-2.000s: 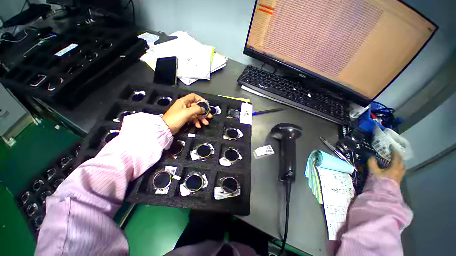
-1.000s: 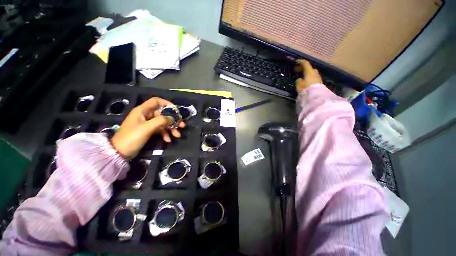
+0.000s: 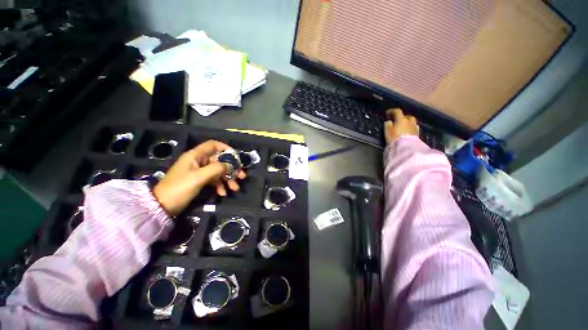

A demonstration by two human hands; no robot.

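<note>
My left hand [image 3: 193, 177] holds a round smartwatch module [image 3: 228, 162] in its fingertips, above the black foam tray [image 3: 251, 256]. The module has a dark face and a silvery rim. More round modules sit in the tray's square pockets, with pale tabs sticking out around them. My right hand [image 3: 400, 124] rests with its fingers on the right part of the black keyboard [image 3: 335, 111], below the monitor [image 3: 425, 51]. It holds nothing that I can see. A barcode label [image 3: 329, 219] lies on the desk right of the tray.
A black barcode scanner [image 3: 365, 219] lies beside my right forearm. A pen [image 3: 332, 153] is above it. A smartphone [image 3: 169, 97] and papers [image 3: 216, 80] lie behind the tray. A white basket [image 3: 504, 193], a dark mouse [image 3: 478, 229] and a paper slip [image 3: 510, 300] are at the right.
My right hand has moved from near the basket to the keyboard, and my sleeve now covers the notebook area. My left hand still holds the module. The view has shifted.
</note>
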